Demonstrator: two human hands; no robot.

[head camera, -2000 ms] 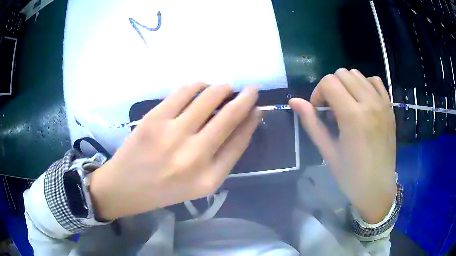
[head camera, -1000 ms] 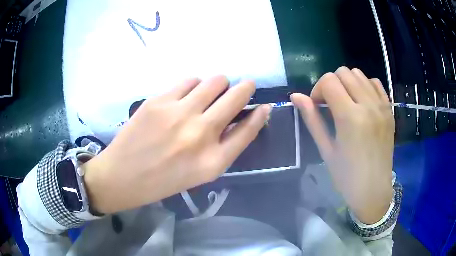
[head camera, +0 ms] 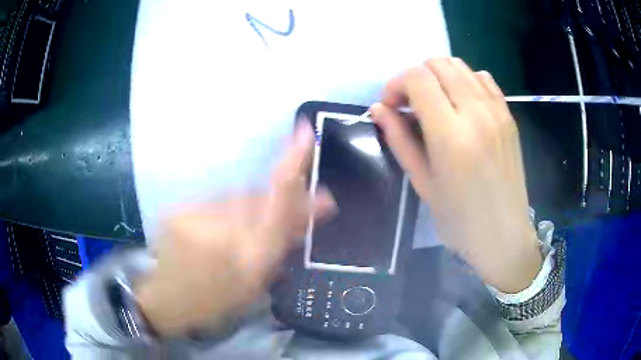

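Observation:
The black device housing (head camera: 376, 295) stands lengthwise in front of me, its far end on the white foam sheet (head camera: 211, 91), its button panel towards my body. A white border (head camera: 397, 232) runs around its dark screen window (head camera: 355, 190). My right hand (head camera: 464, 162) pinches narrow tape between thumb and forefinger at the window's far right corner. The tape (head camera: 562, 100) stretches off to the right, and a short piece lies along the far edge. My left hand (head camera: 239, 239) is blurred at the housing's left edge; whether it holds anything cannot be told.
The foam sheet bears a blue handwritten mark and lies on a dark green bench (head camera: 63, 169). Black units with white lines (head camera: 608, 176) stand at the right edge, and another (head camera: 34, 63) at the left. Bright blue surfaces (head camera: 597, 281) show below the bench at both sides.
The housing has turned from crosswise to lengthwise, and its button panel now shows. My right hand has moved up and left with the tape. My left hand has come off the far edge to the left side.

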